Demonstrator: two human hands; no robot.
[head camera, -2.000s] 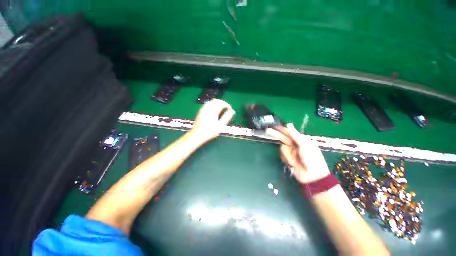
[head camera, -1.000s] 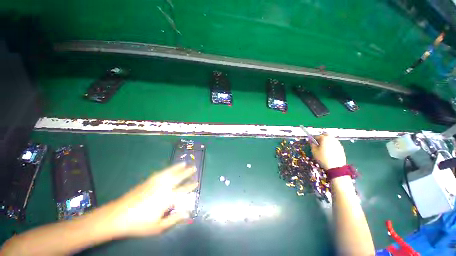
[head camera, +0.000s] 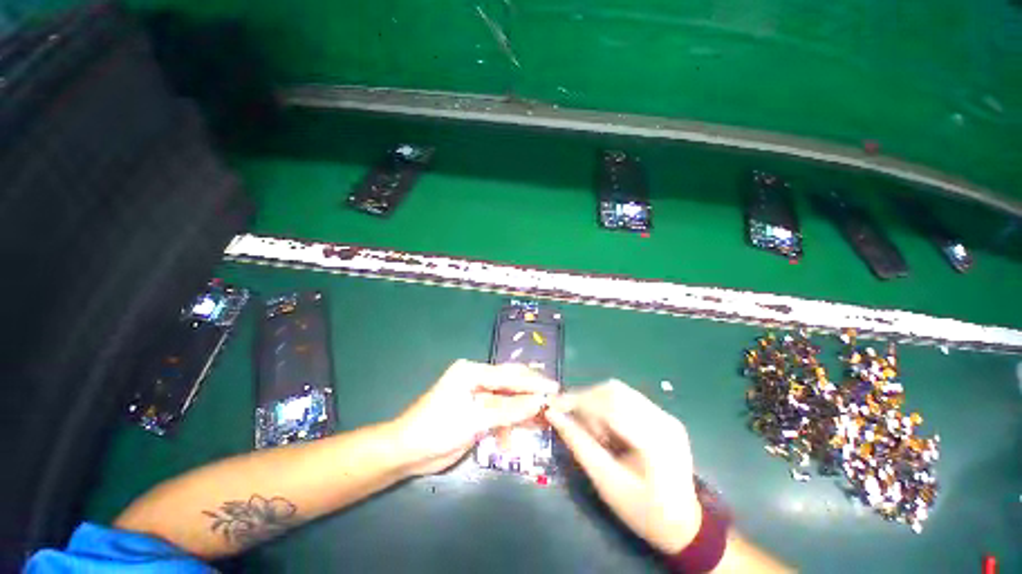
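Note:
A black phone body (head camera: 527, 339) lies upright in view on the green mat, with small yellow and white bits on its upper part and a board at its lower end. My left hand (head camera: 465, 413) is over its left side with fingertips pinched. My right hand (head camera: 637, 454), with a dark red wristband, meets them from the right above the phone. The fingertips are blurred, and what they hold cannot be told. No tweezers can be made out. A heap of small black, gold and silver parts (head camera: 846, 420) lies at the right.
Two phone bodies lie on the mat at left (head camera: 294, 364) (head camera: 191, 359). Several more lie on the green belt (head camera: 622, 191) behind the worn white strip (head camera: 448, 269). Stacked black slabs (head camera: 101, 247) rise at far left. A small white scrap (head camera: 667, 386) lies right of the phone.
My right hand has moved from the parts heap to the phone body. My left hand's spread fingers have closed to a pinch. The view has swung left, and the red tool has mostly left it.

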